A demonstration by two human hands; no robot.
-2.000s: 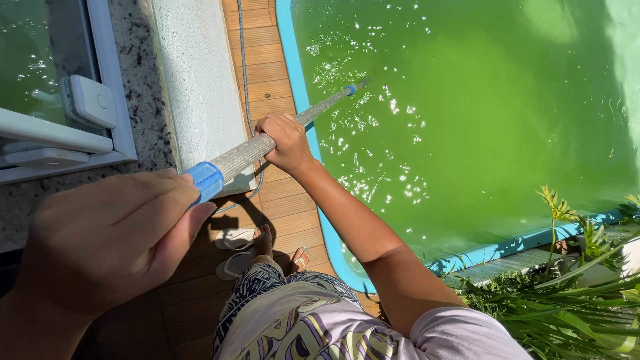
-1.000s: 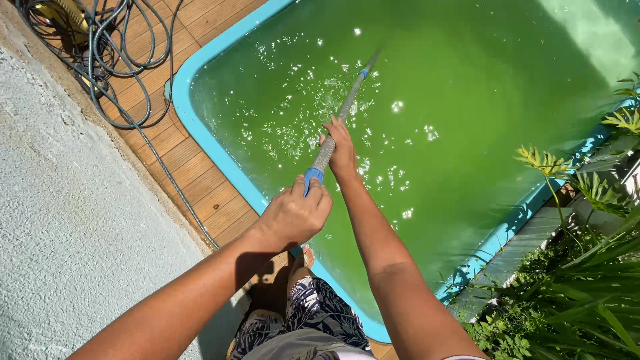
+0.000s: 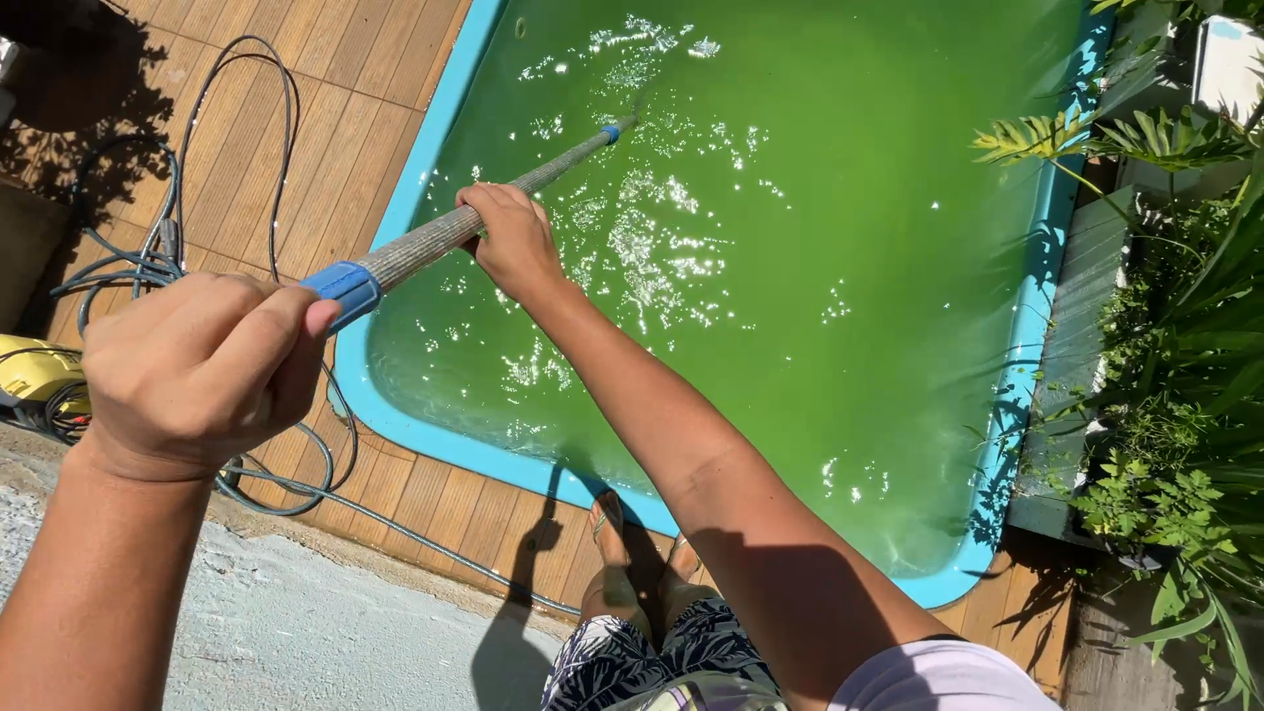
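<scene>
A long ribbed pole [image 3: 425, 244] with a blue grip slants up and away over a pool of green water [image 3: 839, 197]. My left hand [image 3: 202, 365] is closed around the blue grip at the near end. Farther along, my right hand [image 3: 513, 237] holds the ribbed shaft. Past a blue collar [image 3: 611, 132] the pole enters the water, and its far end is hidden in the murk.
A light-blue pool rim [image 3: 464, 449] borders wooden decking [image 3: 336, 148]. Dark hoses or cables [image 3: 286, 484] lie in loops at the left, near a yellow machine [image 3: 39, 370]. A pale rough wall [image 3: 365, 622] is at lower left; leafy plants [image 3: 1175, 474] stand at right. My feet touch the pool edge.
The view has shifted strongly. Both hands have stayed on the pole, which now slants more to the upper right than one second ago.
</scene>
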